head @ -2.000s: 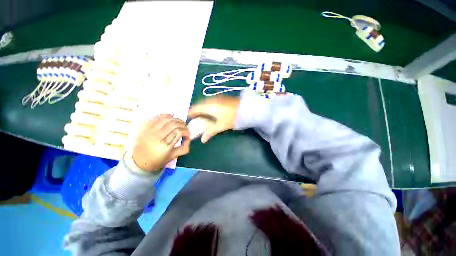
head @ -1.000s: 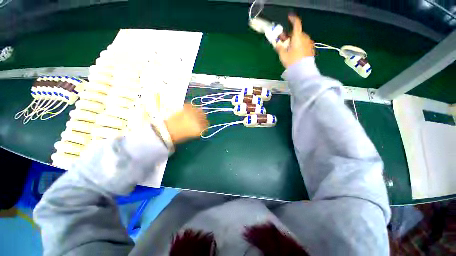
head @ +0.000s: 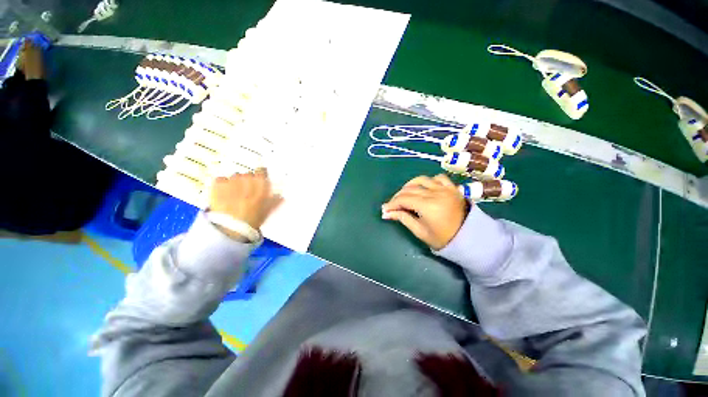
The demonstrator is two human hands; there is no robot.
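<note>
The white slotted board lies slanted across the bench and rail, with rows of cream oval pieces on its left part. My left hand is over the board at the near end of the rows, fingers curled down; whether it grips an oval is hidden. My right hand is low over the bench, thumb and forefinger close together. It is beside the nearest striped body, whose cord is hidden by the hand. Several striped bodies lie stacked behind it, cord loops pointing left.
A packed row of striped bodies lies left of the board. On the green belt, a joined unit lies beyond the rail, another at the right edge. Blue stools stand below. A neighbour's arm is at far left.
My right hand has come back from the belt to the bench without the unit it held. A second unit now shows on the belt. My left hand is over the near ovals. The view has shifted.
</note>
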